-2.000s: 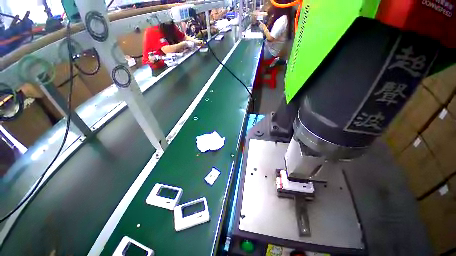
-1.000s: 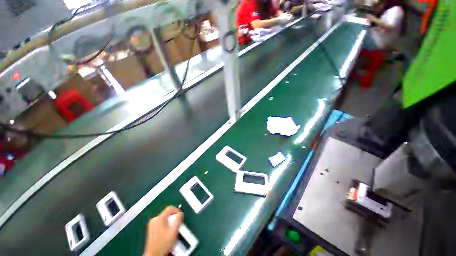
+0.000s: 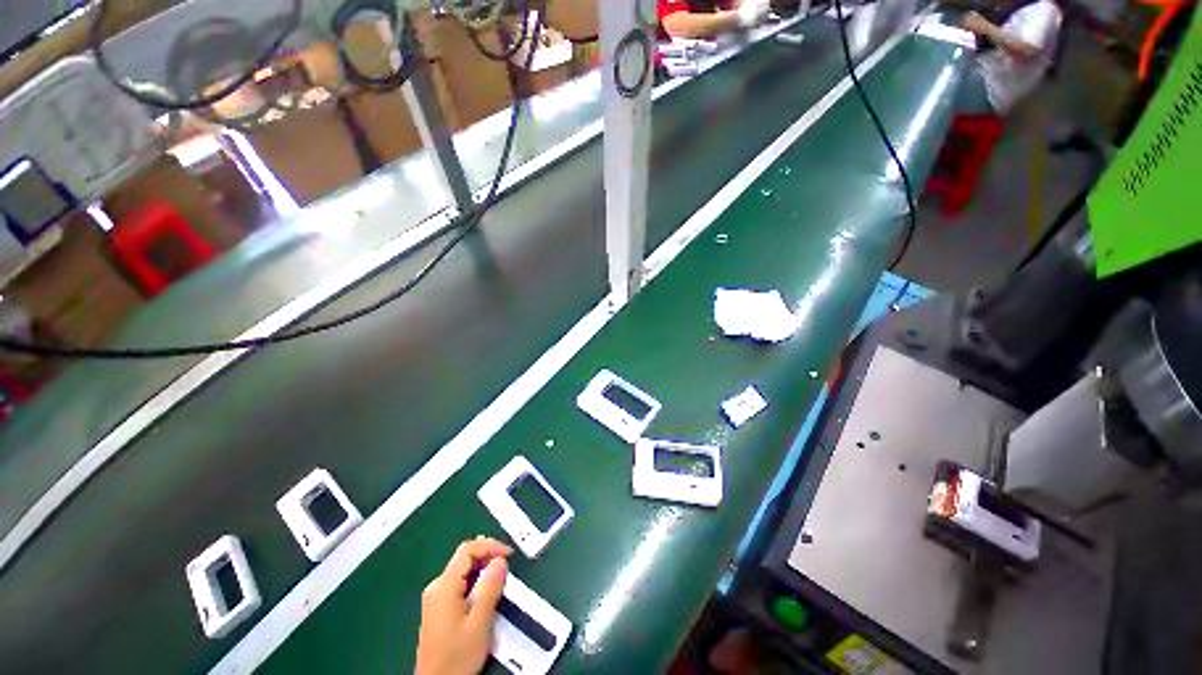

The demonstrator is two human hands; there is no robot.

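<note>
My left hand (image 3: 459, 613) is at the bottom of the picture, with thumb and fingers on the upper left edge of a white housing (image 3: 534, 630) at the green belt. Another housing (image 3: 496, 505) lies just beyond it, and two more (image 3: 679, 491) lie farther along. Two housings (image 3: 295, 513) lie on the far side of the white rail. A white part sits in the fixture (image 3: 982, 517) on the press plate, beside the silver horn (image 3: 1074, 448). My right hand is not in view.
A white irregular pile (image 3: 754, 314) and a small white square (image 3: 744, 405) lie on the belt (image 3: 686, 356). A metal post (image 3: 628, 158) stands at the rail (image 3: 435, 471). A black cable (image 3: 886, 145) hangs over the belt. A green button (image 3: 790, 612) is on the press front. People sit farther along.
The view has swung left from the press to the belt. My left hand has come into view and reached a near housing. In the last second the hand shifted slightly right, its fingers staying at the housing.
</note>
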